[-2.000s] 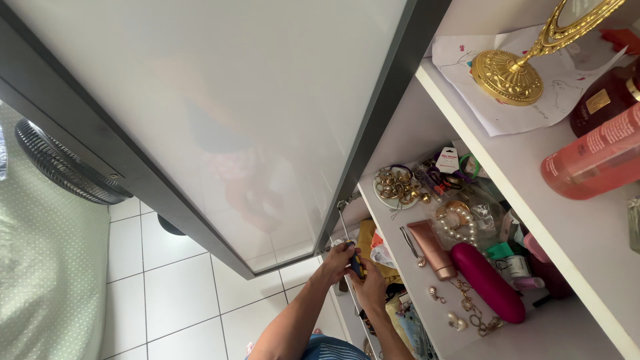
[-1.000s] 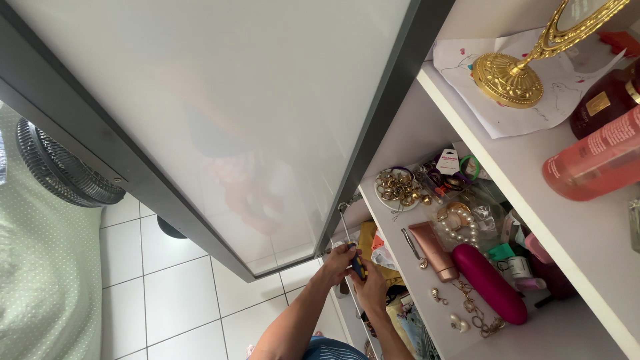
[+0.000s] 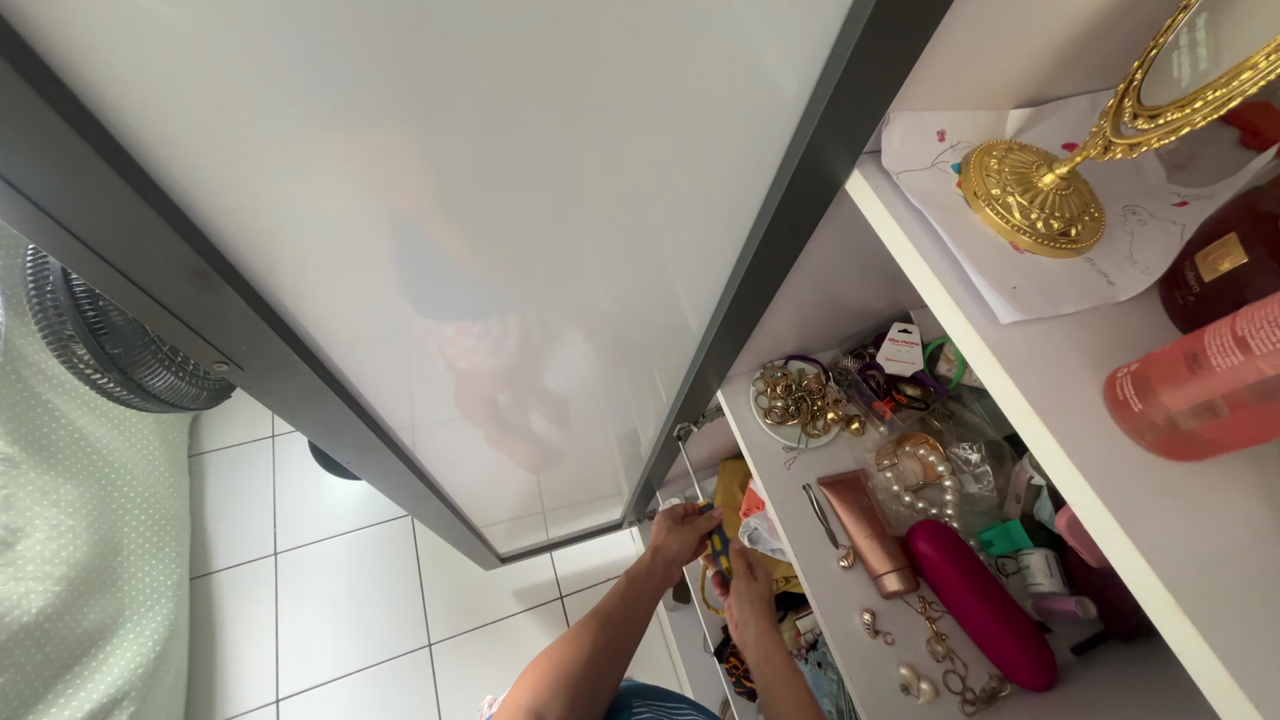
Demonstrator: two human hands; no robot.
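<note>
A screwdriver with a dark blue and yellow handle (image 3: 718,545) is held between both hands, low in the view beside the cabinet. My left hand (image 3: 684,532) has its fingers at the upper end of the handle, near the shaft. Around the lower end of the handle is my right hand (image 3: 745,590). The thin metal shaft (image 3: 692,468) points up toward the lower corner of the door frame, where a small metal fitting (image 3: 684,432) shows. Whether the tip touches a screw cannot be told. The glossy white door panel (image 3: 560,250) has a dark grey frame.
The middle shelf (image 3: 830,620) holds jewellery, a copper-coloured tube (image 3: 868,530) and a magenta case (image 3: 980,605). A gold mirror stand (image 3: 1035,195) and a pink bottle (image 3: 1200,385) stand on the upper shelf. Left of the door are a black fan (image 3: 115,340) and a green dotted cloth (image 3: 90,500).
</note>
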